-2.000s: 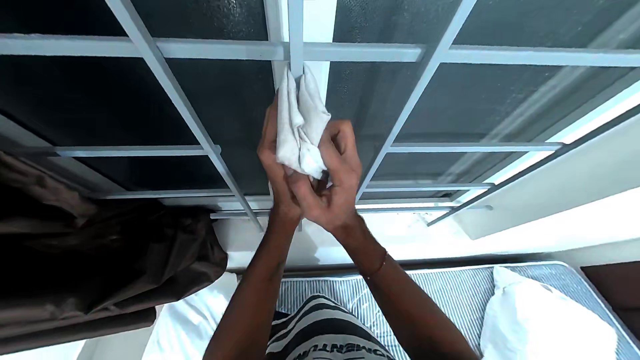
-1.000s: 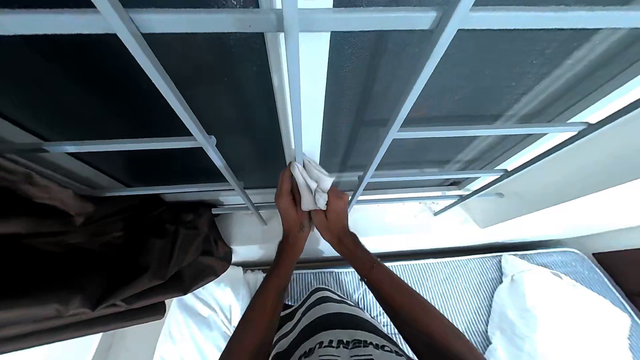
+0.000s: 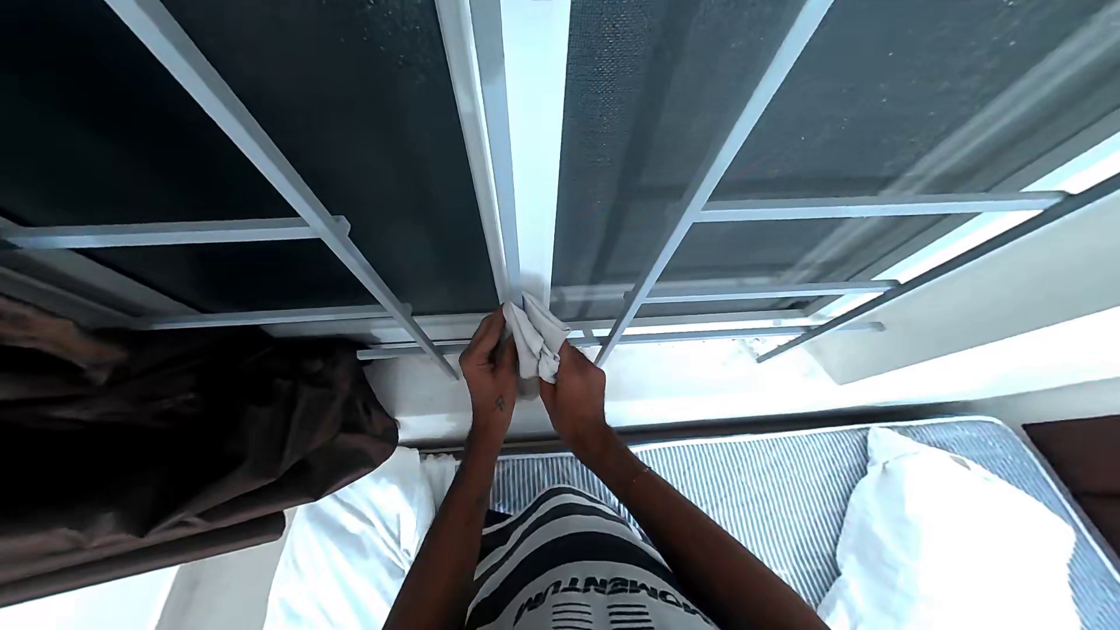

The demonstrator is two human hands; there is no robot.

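Note:
A white cloth (image 3: 535,339) is folded around the lower part of an upright metal bar (image 3: 499,175) of the window grille. On its left side my left hand (image 3: 491,363) grips it, fingers bent. From the right my right hand (image 3: 575,385) holds the cloth's other side. The fingertips of both hands are partly hidden by the cloth and by each other's angle. Behind the bar stands the white window frame (image 3: 535,149).
Grille crossbars (image 3: 875,208) and slanting bars run on both sides. A dark brown curtain (image 3: 175,437) hangs at left. Below lie a striped mattress (image 3: 744,490), a white pillow (image 3: 954,542) and white bedding (image 3: 350,542). The sill (image 3: 700,385) is behind my hands.
Both hands and the cloth have moved down the upright bar, from higher up two seconds ago to near its lower end. The hands now sit on either side of the cloth.

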